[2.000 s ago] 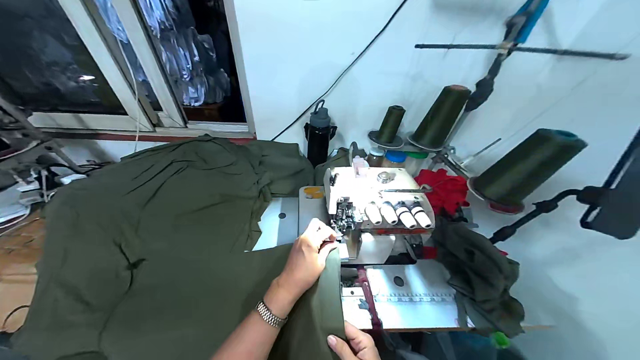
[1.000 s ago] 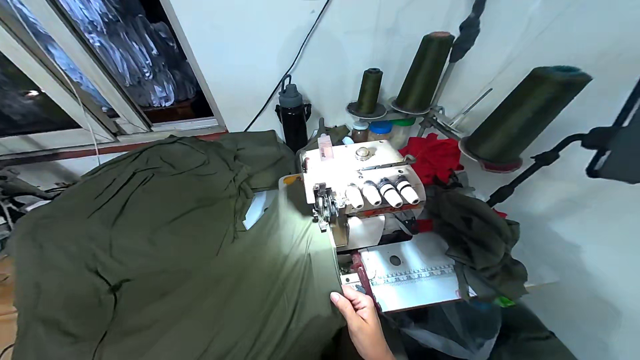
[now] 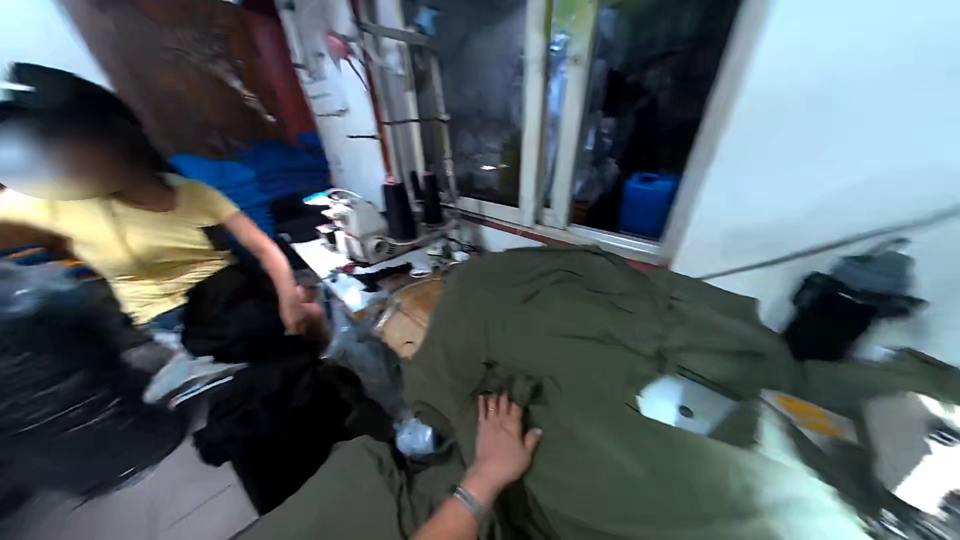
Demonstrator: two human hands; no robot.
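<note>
Dark green fabric (image 3: 600,360) lies spread in folds over the table. My left hand (image 3: 504,441), with a metal band at the wrist, rests palm down on it beside a gathered pucker, fingers somewhat spread. No grip on the cloth is plain. At the lower right edge the overlock sewing machine (image 3: 922,465) shows only in part, blurred and brightly lit, with the green fabric reaching toward it. My right hand is out of view.
A person in a yellow top (image 3: 161,240) sits at the left with black cloth (image 3: 289,420). Another sewing machine (image 3: 360,225) with dark thread cones (image 3: 399,211) stands beyond the fabric. A dark bottle (image 3: 836,307) is near the wall.
The view has swung far to the left. My left hand, out of view one second ago, now lies on the green fabric. My right hand, earlier beside the machine, is no longer seen.
</note>
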